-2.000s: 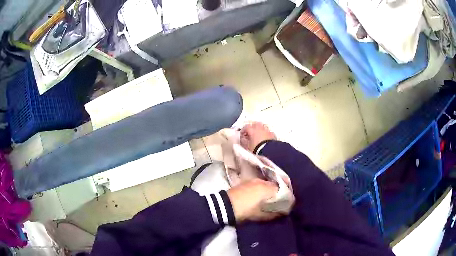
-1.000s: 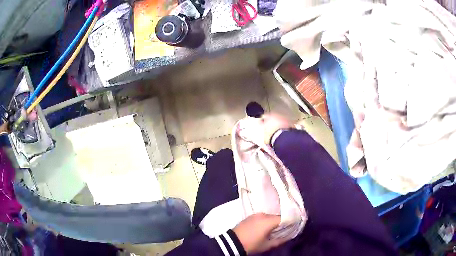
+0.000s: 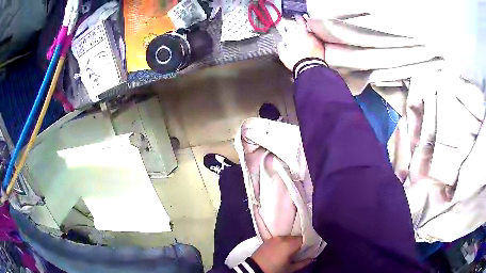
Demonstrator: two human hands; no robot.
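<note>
A cream garment (image 3: 274, 197) hangs open, with a waistband-like edge, in front of my body. My left hand (image 3: 280, 255) grips its lower end at the bottom centre. My right hand (image 3: 299, 45) is stretched forward to the bench edge. It holds the near edge of a beige garment (image 3: 373, 48) from the heap at the right; folds run from its fingers, which are partly washed out by glare. The blue-grey padded pressing board (image 3: 112, 256) lies bare at the lower left, cut off by the picture's edge.
The grey-edged bench (image 3: 240, 50) carries red-handled scissors (image 3: 264, 16), a black round container (image 3: 168, 52) and an orange sheet (image 3: 144, 26). A blue hose and yellow cord (image 3: 37, 106) run down the left. A cream panel (image 3: 117, 184) lies beyond the board. A blue cloth (image 3: 378, 112) shows under the heap.
My right hand has left the cream garment and moved forward to the heap, taking hold of a beige piece. My left hand keeps its grip. The view has turned from the board towards the bench and heap.
</note>
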